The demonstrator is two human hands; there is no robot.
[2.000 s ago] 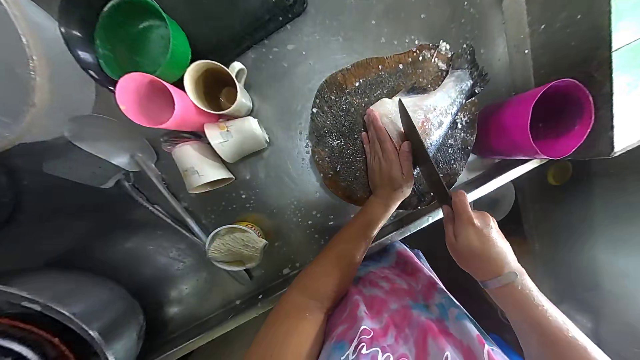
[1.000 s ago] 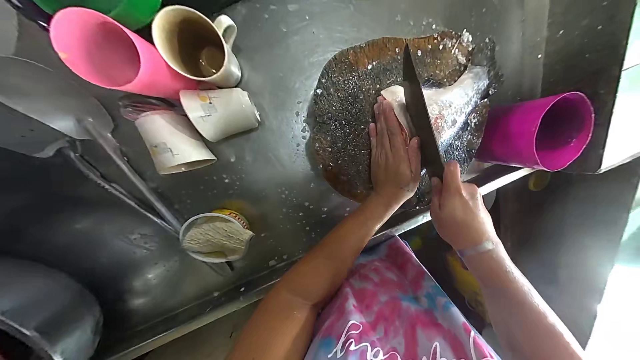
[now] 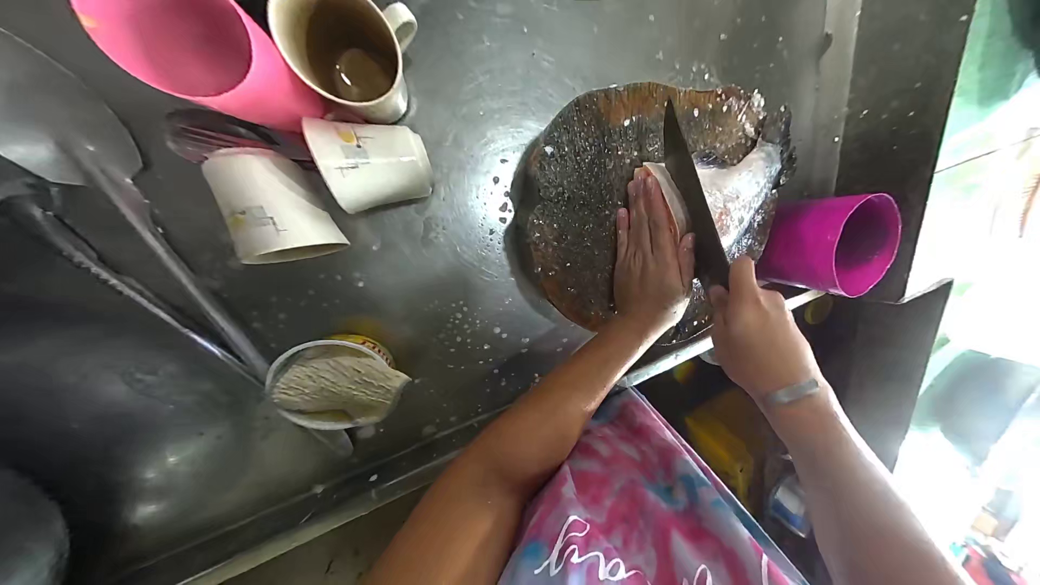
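Observation:
A pale fish (image 3: 735,195) lies on a round, dark wooden chopping block (image 3: 581,187), its tail toward the block's right edge. My left hand (image 3: 652,256) rests on the left part of the fish, fingers stretched out and pressing it to the wood. Gripped in my right hand (image 3: 760,325) is a large knife (image 3: 693,191), its dark blade slanting up and left across the fish just right of my left fingers. Part of the fish is hidden under the blade and my left hand.
A magenta plastic cup (image 3: 833,244) lies against the block's right side. On the metal counter at left are a pink cup (image 3: 276,73), a mug (image 3: 390,89), two white cups (image 3: 374,166), large metal utensils (image 3: 162,244) and a tub (image 3: 337,386) holding something pale.
The knife and my right hand have shifted a little relative to the fish, and the piece under my left hand now shows a cut face beside the blade. The view has moved closer.

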